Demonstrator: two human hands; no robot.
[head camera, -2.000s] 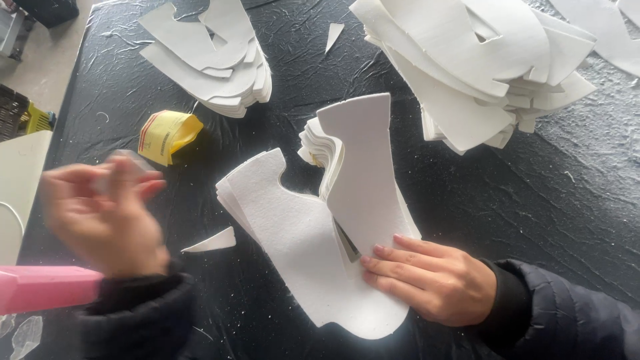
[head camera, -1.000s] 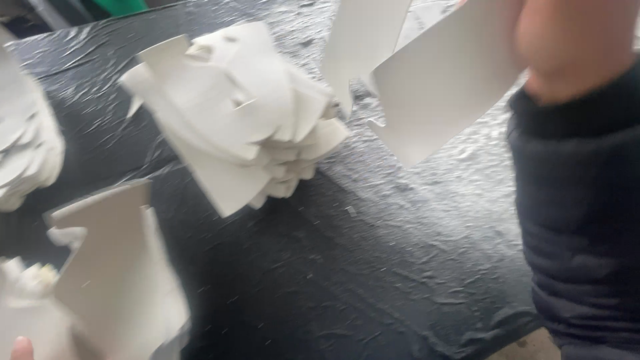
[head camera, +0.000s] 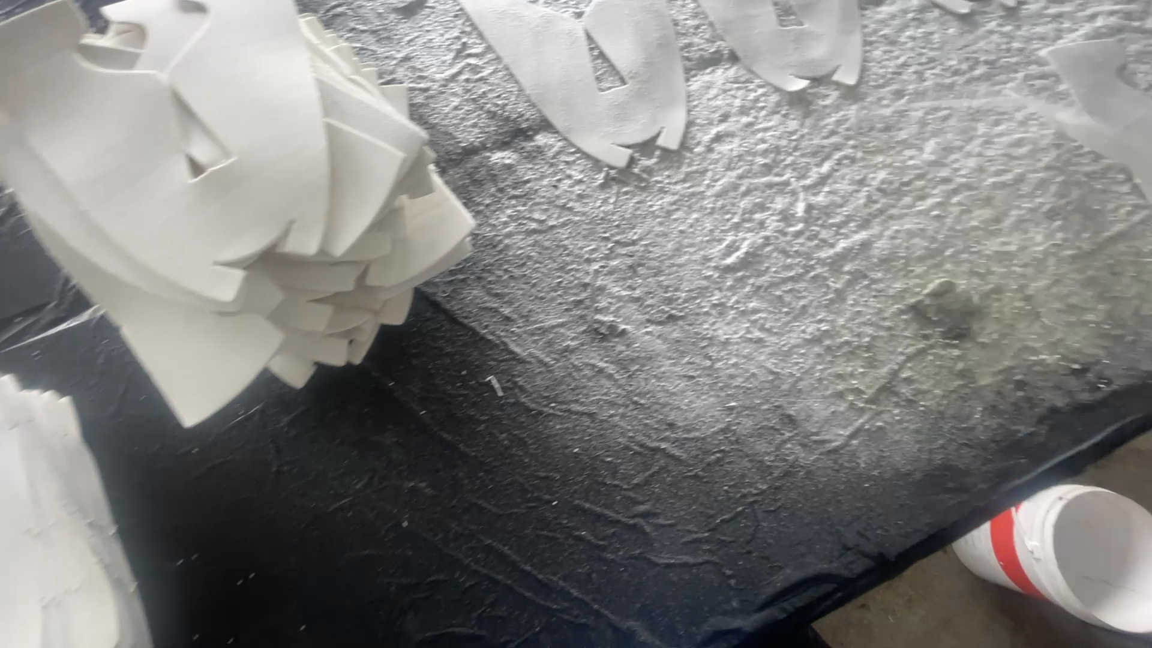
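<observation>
Neither of my hands shows in the head view at this moment, so what they hold is hidden. A tall, uneven stack of white cut-out sheet pieces (head camera: 243, 108) stands at the upper left, its top piece notched with a narrow slot. Part of another white stack (head camera: 54, 531) shows at the lower left edge. Flat on the table lie a white slotted cut-out (head camera: 558, 67) at the top middle and a similar one (head camera: 810, 45) to its right. A further pale piece (head camera: 1102, 99) lies at the right edge.
Black plastic sheeting (head camera: 504, 504) covers the table, with a rough whitish coating over its upper right part. Beyond the table edge at the lower right, a white bucket with a red band (head camera: 1008, 549) stands on the floor. A small white scrap (head camera: 494, 386) lies mid-table.
The view has swung right across the table. A hand with a dark sleeve, beside a white piece at the upper right a second ago, is out of sight, as is the hand at lower left.
</observation>
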